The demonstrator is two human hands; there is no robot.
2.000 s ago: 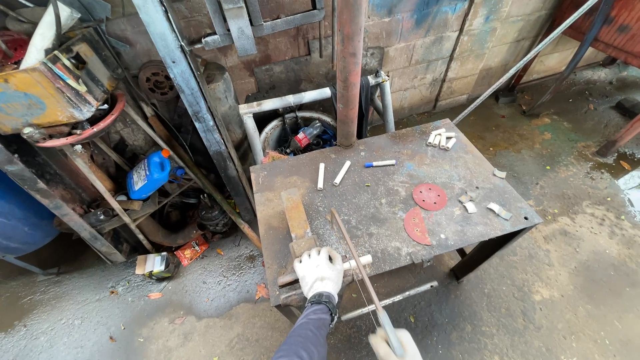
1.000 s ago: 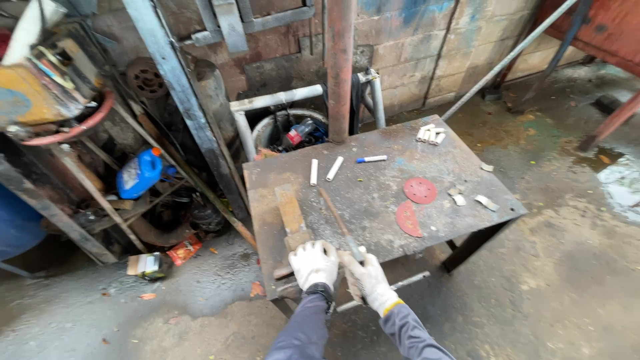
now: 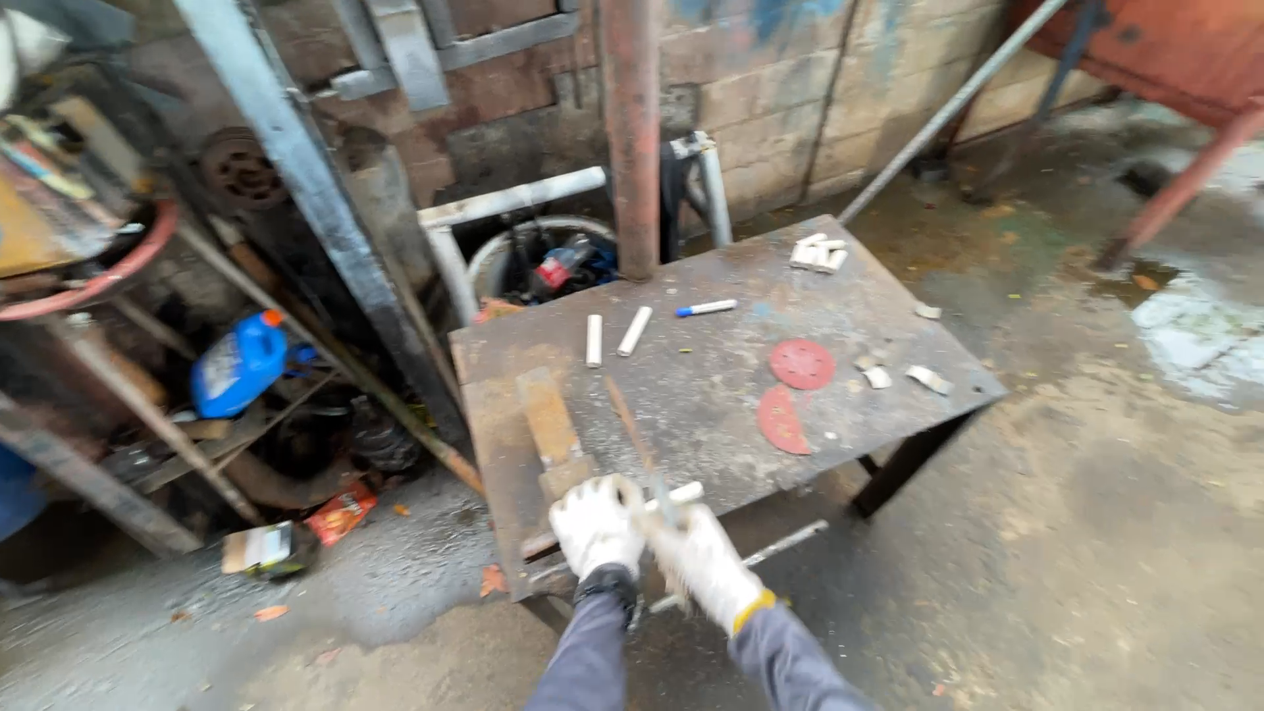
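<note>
At the near edge of the metal table (image 3: pixel 681 395), my gloved left hand (image 3: pixel 597 523) closes over a white tube (image 3: pixel 686 495), whose end shows to the right. Beside it my gloved right hand (image 3: pixel 703 563) grips a long thin hand tool, likely a saw; its narrow blade (image 3: pixel 630 425) points away over the table. A rusty flat metal bar (image 3: pixel 548 415) lies just beyond my left hand. Farther back lie two short white tubes (image 3: pixel 593 341) and a blue-capped marker (image 3: pixel 706 308). Blur hides the exact contact between tool and tube.
Short white tube pieces (image 3: pixel 818 253) are grouped at the back right. A red sanding disc (image 3: pixel 802 364), a cut disc (image 3: pixel 783 422) and curved white scraps (image 3: pixel 928 379) lie on the right side. A rusty post (image 3: pixel 632 148) stands behind; a blue jug (image 3: pixel 240 365) is at left.
My right hand, low and apart from my left two seconds ago, has come up beside it with the tool. The left hand stays over the tube at the table edge.
</note>
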